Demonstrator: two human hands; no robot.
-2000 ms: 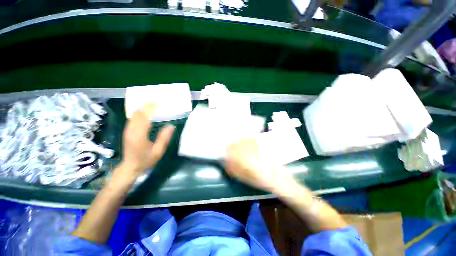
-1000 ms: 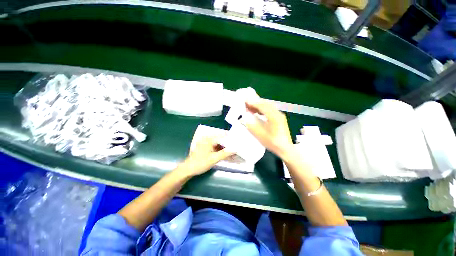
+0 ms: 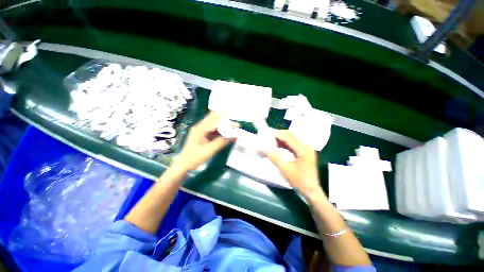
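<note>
A white box or tray [image 3: 260,169] lies on the green bench in front of me, partly hidden under my hands. My left hand [image 3: 200,142] holds a small white piece [image 3: 228,129], likely a coiled cable, at the box's upper left. My right hand [image 3: 294,162] is over the box's right part, its fingers at a blurred pale piece [image 3: 261,133], likely a folded card insert. A pile of coiled white cables [image 3: 135,106] lies at the left on an opened clear plastic bag.
A white box stack [image 3: 240,101] stands near the belt edge. Die-cut card blanks lie at centre [image 3: 313,127] and right [image 3: 358,186]. A box row [image 3: 440,178] stands at far right. A blue bin [image 3: 21,175] with clear bags is lower left. Boxes [image 3: 301,6] sit on the far belt.
The view has turned, so things sit further right. My left hand has moved from the box to a small white piece. My right hand has moved from the centre blanks to over the box.
</note>
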